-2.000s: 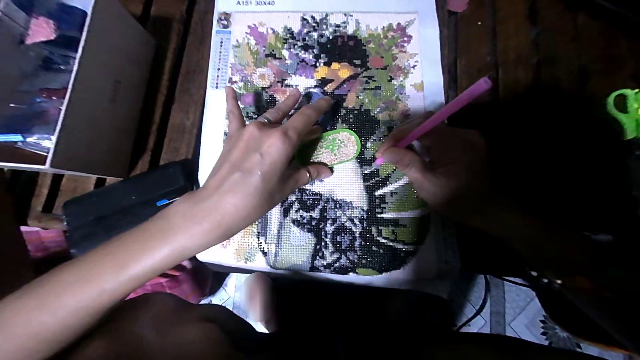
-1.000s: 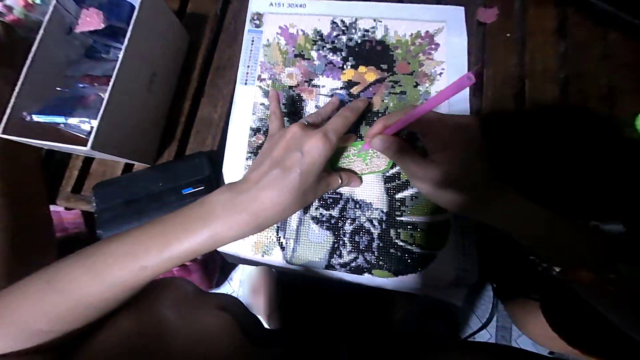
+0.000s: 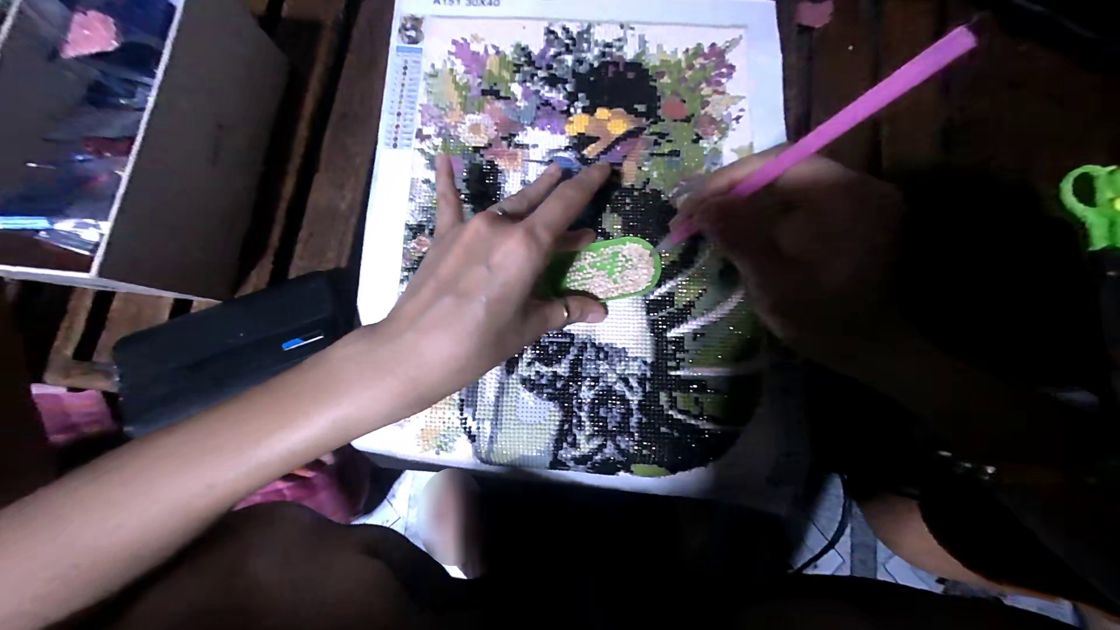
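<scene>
A diamond painting canvas [image 3: 604, 385] with flowers and a dark figure lies on the slatted wooden surface. On it rests a small green tray [image 3: 612, 268] of pale beads. My left hand [image 3: 490, 271] lies over the canvas, holding the tray's left end between thumb and fingers, its other fingers spread on the picture. A pink diamond painting pen [image 3: 857, 109] is pinched in my right hand [image 3: 779, 219], its tip just right of the tray. Shadow hides much of the right hand.
An open box [image 3: 210, 149] with plastic packets stands at the upper left. Below it lies a black case [image 3: 232, 337] bearing a small blue-and-white mark. Green scissor handles [image 3: 1094, 206] show at the far right. A pink scrap [image 3: 815, 12] lies beyond the canvas's upper right.
The pen tip was on the dark area right of the tray, then over the beads, and is now just off the tray's right edge. My left hand remains at the tray.
</scene>
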